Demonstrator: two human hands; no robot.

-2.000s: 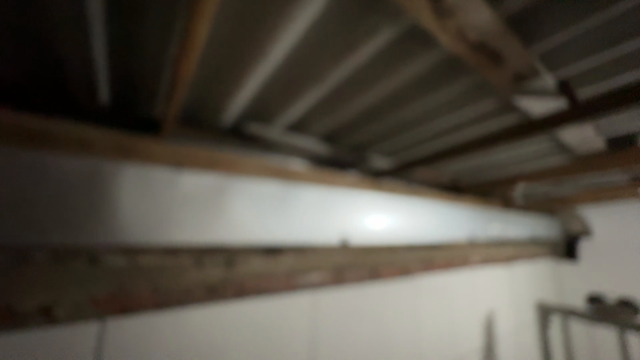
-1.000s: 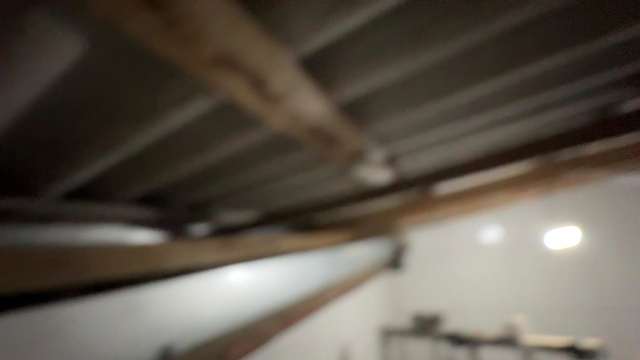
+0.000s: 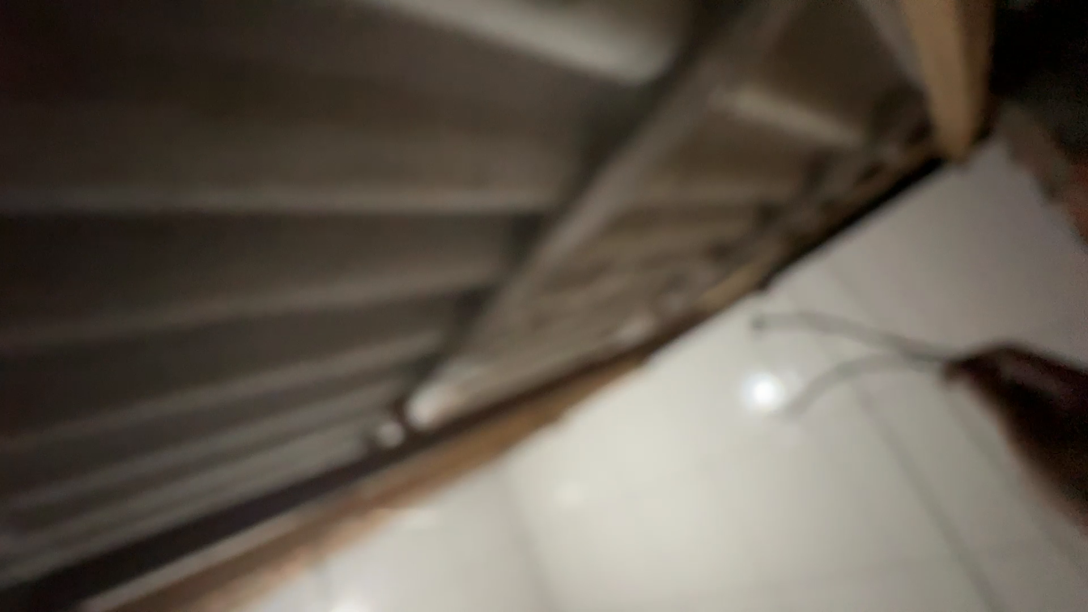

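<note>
At the right edge, my right hand [image 3: 1024, 395] appears dark and blurred, its fingers closed on a thin wire or cord [image 3: 850, 331]. Two curved strands stick out to the left from the fingertips, one above the other, in front of white wall tiles or panels [image 3: 680, 484]. The exact kind of wire is too blurred to tell. My left hand cannot be made out. A blurred brownish shape [image 3: 1054, 170] at the upper right edge cannot be identified.
Overhead, a corrugated roof [image 3: 255, 255] fills the left side, with a sloping beam [image 3: 595, 204] across it. A wooden batten [image 3: 408, 493] runs diagonally along the wall's top. Another timber [image 3: 952, 76] comes down at upper right. A bright light spot [image 3: 765, 391] shines on the wall.
The view has swung and tilted strongly. My right hand with the thin wire is now in sight at the right; neither earlier frame shows it.
</note>
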